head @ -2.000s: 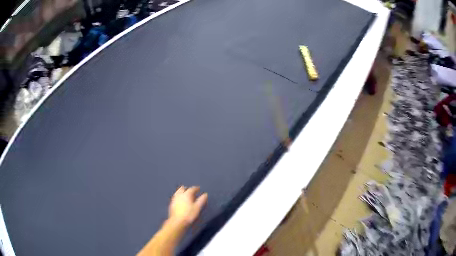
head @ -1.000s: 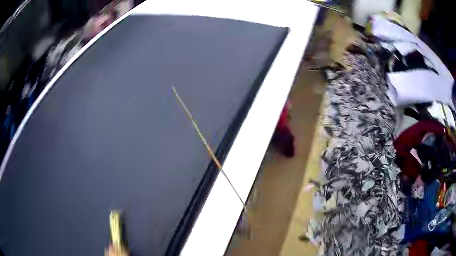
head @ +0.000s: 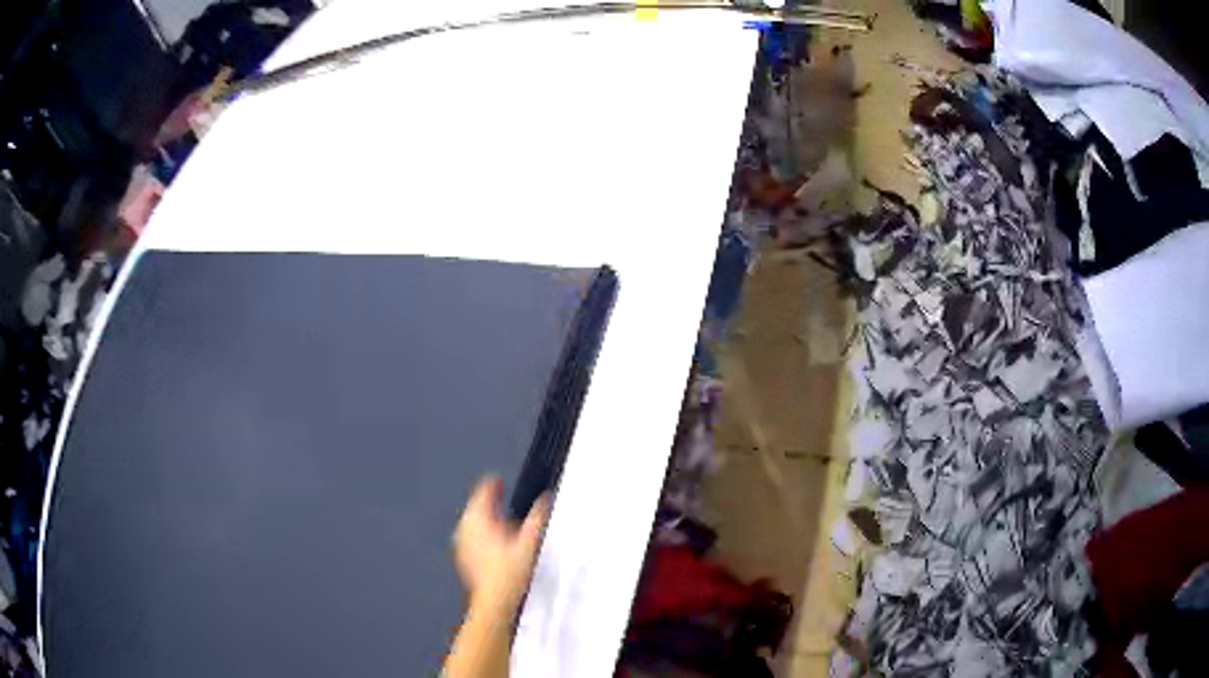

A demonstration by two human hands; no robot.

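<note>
Dark grey fabric (head: 305,437) lies in a stacked lay on the white table (head: 438,159). Its far edge runs nearly straight across, and its right side shows as a darker, layered band (head: 568,384). My left hand (head: 493,550), bare and slightly blurred, is at this band near the bottom of the picture. Its fingers and thumb are apart on either side of the band's near visible part. No tool shows in it; whether it touches or pinches the cloth is unclear. My right hand is out of the picture.
A long metal rail (head: 530,19) crosses the table's far end. Right of the table are a brown floor strip (head: 776,384), heaped grey scraps (head: 968,437), white cloth (head: 1167,338) and dark red cloth (head: 696,609). Mixed cloth lies beyond the left edge.
The view has moved towards the table's far end, bringing the rail into sight. The yellow bar and the thin stick seen over the fabric earlier no longer show there. My left hand is now at the layered edge.
</note>
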